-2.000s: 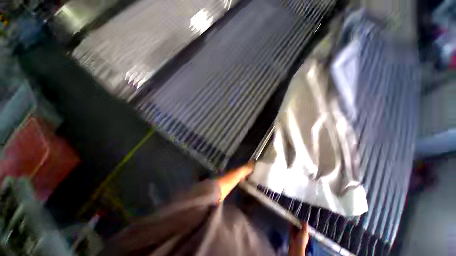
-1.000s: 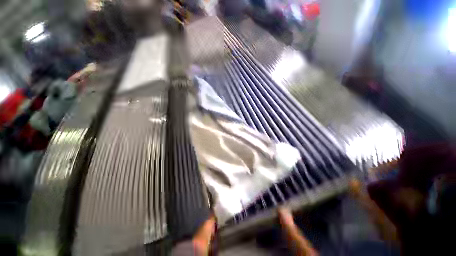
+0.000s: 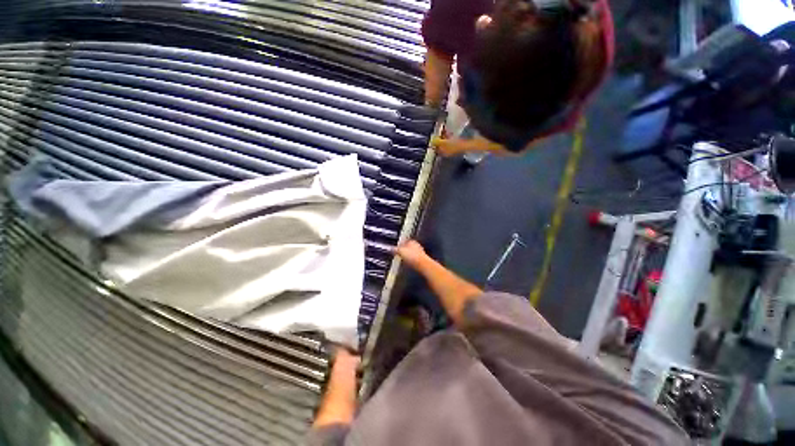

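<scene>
A ridged pleating mould [image 3: 227, 96] with grey and silvery parallel ridges lies across the left. A crumpled cream-grey cover cloth [image 3: 253, 248] lies over part of it. A straight end bar [image 3: 423, 179] runs along the ridge ends. My right hand [image 3: 411, 253] is closed on this bar near its middle. My left hand [image 3: 344, 370] is lower down, at the cloth's corner beside the bar's near end; its fingers are partly hidden and its grip is unclear.
Another person [image 3: 532, 74] leans in at the top, with both hands at the bar's far end. More ridged forms [image 3: 174, 335] lie at lower left. A dark floor [image 3: 488, 205] with a yellow line is right of the bar. White metal equipment [image 3: 676, 287] stands at the right.
The view has swung right and down, so the ridges now run sideways. The other person has come fully into view. My right hand stays at the bar; the cloth still lies on the ridges.
</scene>
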